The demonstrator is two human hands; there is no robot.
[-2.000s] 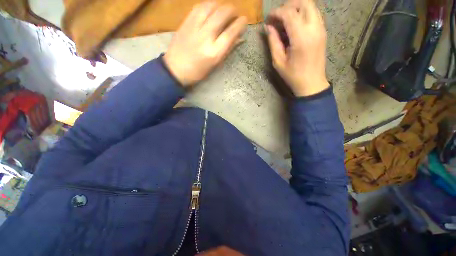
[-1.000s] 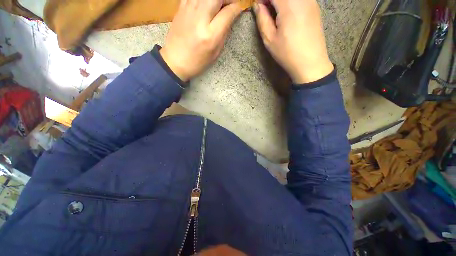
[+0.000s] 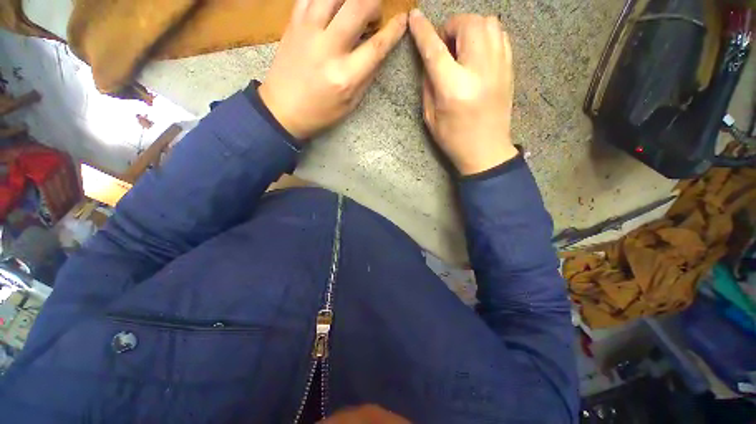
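A tan suede-like garment piece (image 3: 224,29) lies at the top of the view, draped over the table's left part and cut off by the top edge. My left hand (image 3: 331,66) rests on its right end, fingers spread over the cloth. My right hand (image 3: 468,95) is at the garment's right edge, its index fingertip close to my left fingertips. Whether my right fingers pinch the edge cannot be told. The steam iron (image 3: 663,74) stands at the top right, apart from both hands, with a small red light on it.
The table cloth (image 3: 390,157) is pale and speckled. A crumpled tan pile (image 3: 646,265) lies at the right, beside a thin dark tool (image 3: 609,225) at the table's edge. Red cloth (image 3: 41,178) and clutter are at the far left. A cable runs from the iron.
Both hands first moved up to the garment's right edge. Since then my right hand has come slightly down and left, its fingers more visible. The iron has stayed at the right.
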